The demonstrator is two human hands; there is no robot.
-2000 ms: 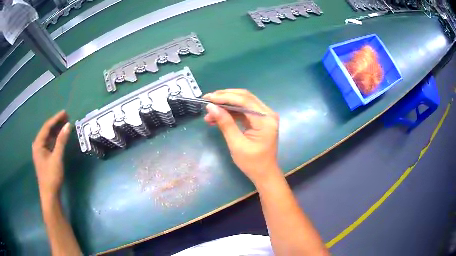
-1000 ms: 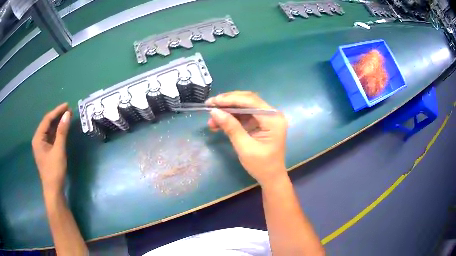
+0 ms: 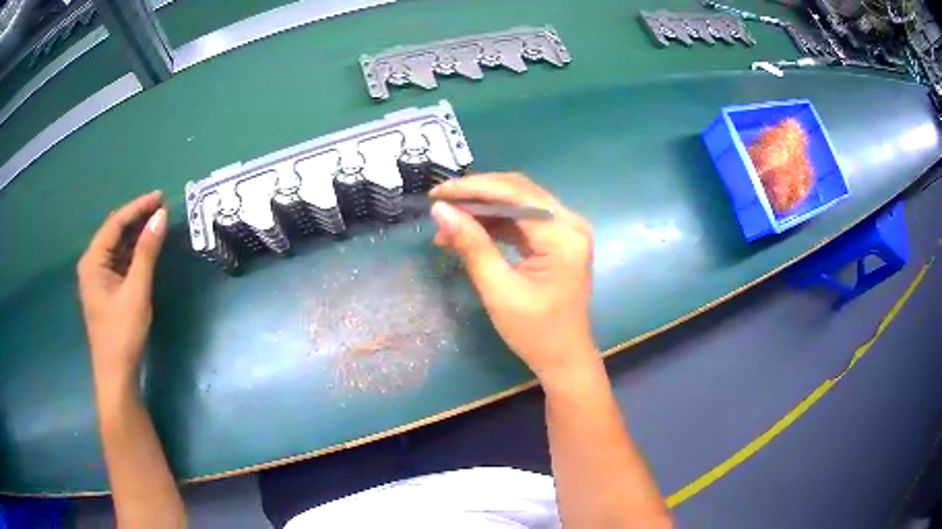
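A stack of grey comb-shaped castings (image 3: 320,178) lies on the green bench, its scalloped side towards me. My right hand (image 3: 527,263) holds thin tweezers (image 3: 506,211) like a pen at the stack's right end. The tweezer tips are blurred, and I cannot tell whether they hold anything. My left hand (image 3: 122,274) is beside the stack's left end, fingers curved and apart, holding nothing. A loose patch of tiny orange-copper pieces (image 3: 382,336) lies on the bench in front of the stack.
A single casting (image 3: 465,62) lies behind the stack, another (image 3: 697,29) farther right. A blue bin (image 3: 742,191) with a fluffy orange mass (image 3: 783,165) stands at right. A blue stool (image 3: 862,258) is below the bench edge (image 3: 661,329). A metal post (image 3: 139,39) stands at back left.
The view has shifted, so the bench items sit differently in the picture. The tweezers have moved from a right-hand seat of the top casting to the stack's front right. The left hand stays beside the stack.
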